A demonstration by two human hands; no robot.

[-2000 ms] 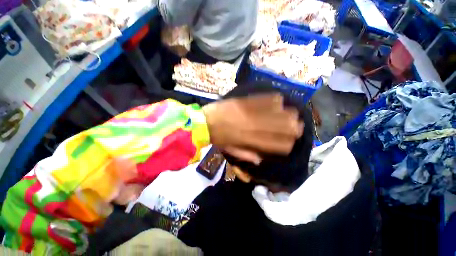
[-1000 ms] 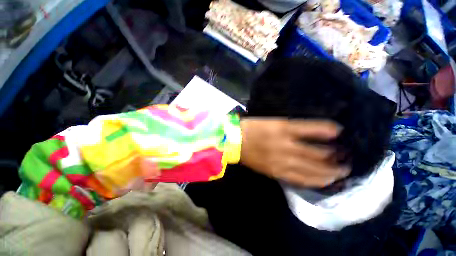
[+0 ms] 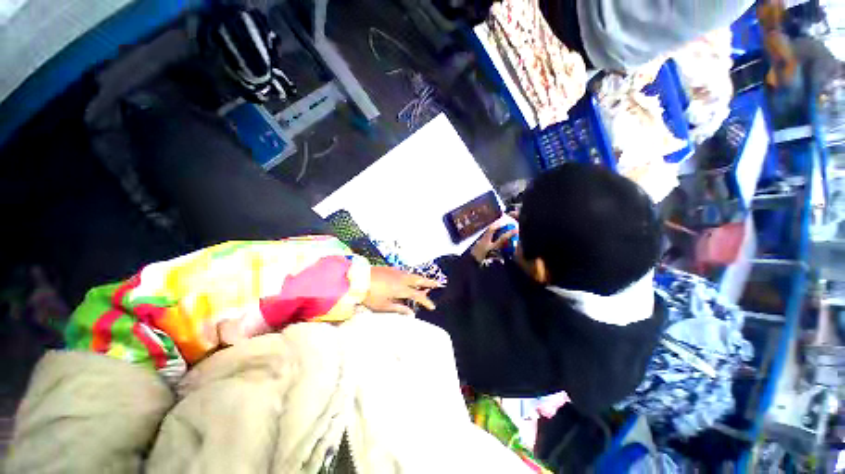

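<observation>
My left hand, in a bright multicoloured sleeve, reaches in from the left. Its fingers are spread at the black sleeve of a seated person, and it holds nothing that I can see. A patch of the same bright cloth shows at the bottom, beyond my beige garment; my right hand is not in view. The person bends over a white board with a dark phone showing a lit picture. The person's hand is at a small blue thing beside the phone.
Blue crates with pale cloth stand at the upper right, beside a stack of patterned pieces. A heap of blue-white cloth lies right of the person. A blue table edge crosses the upper left. Metal legs and a pedal area stand below it.
My left hand has left the person's head and moved down to their sleeve. The view has shifted, so the white board, the phone and the person's hand now show.
</observation>
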